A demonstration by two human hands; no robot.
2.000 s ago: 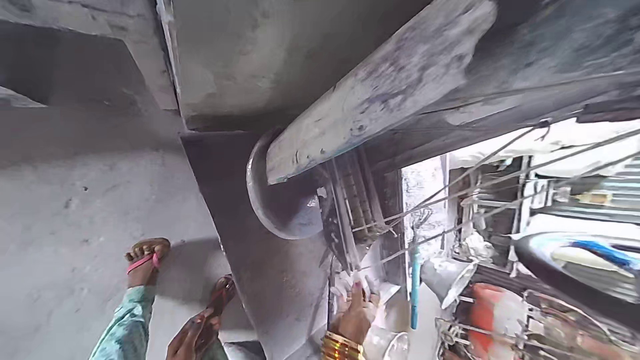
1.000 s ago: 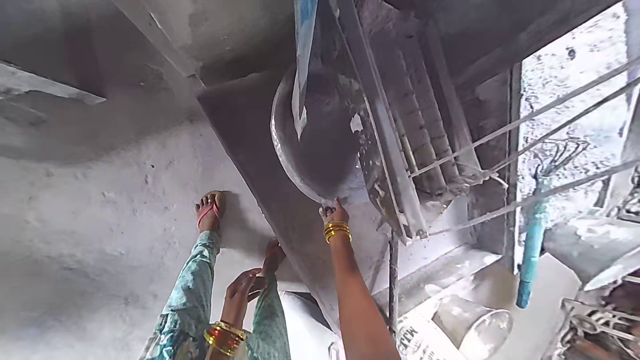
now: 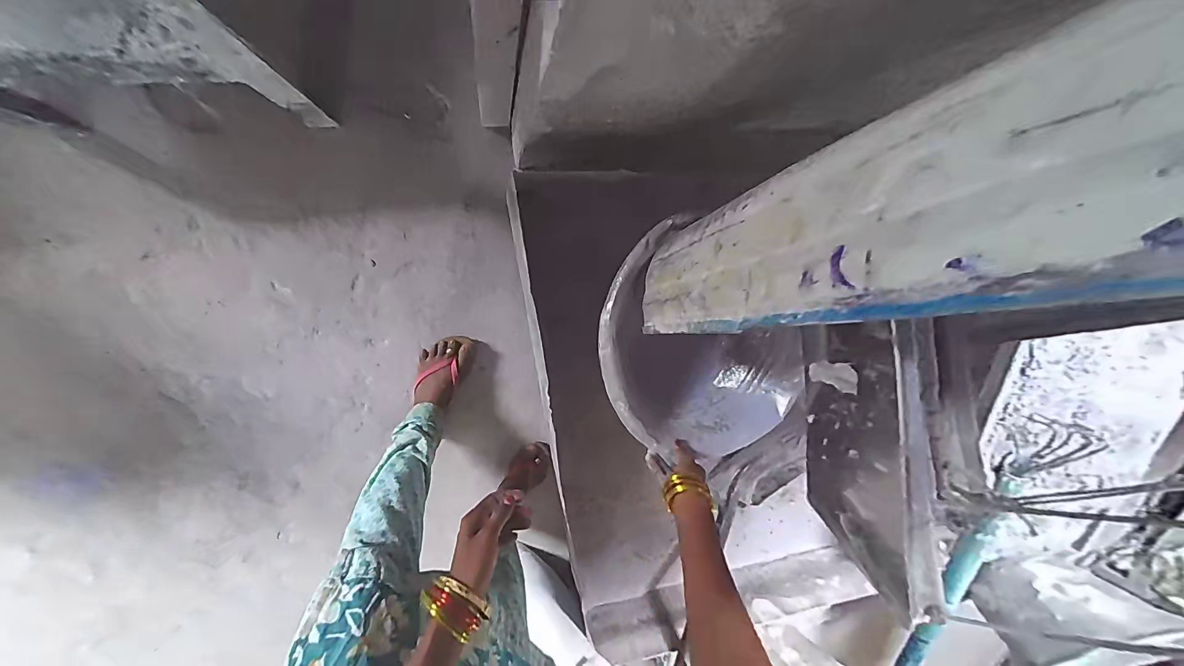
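A large round basin [image 3: 629, 370] stands on a dark raised slab, its far part hidden behind a thick pale beam or board with a blue edge [image 3: 906, 222]. At the basin's near rim is my right hand [image 3: 683, 462], with fingers on both sides of the rim and yellow bangles at the wrist. My left hand [image 3: 495, 518], with red and gold bangles, hangs above my patterned teal trousers [image 3: 370, 555]; its fingers are curled, and whether anything is between them cannot be told. Neither hand touches the other.
The slab's edge [image 3: 546, 398] runs beside my feet, one in a pink-strapped sandal [image 3: 439, 365]. Right of the basin stands a dark metal frame [image 3: 916, 462] with cords or wires [image 3: 1091, 499] and a teal handle or tube [image 3: 967, 564]. Pale floor [image 3: 231, 370] spreads left.
Two seconds ago my right hand was at the white things below the frame; one second ago it was at the basin's rim, as now. My left hand stays low and curled. The view has shifted.
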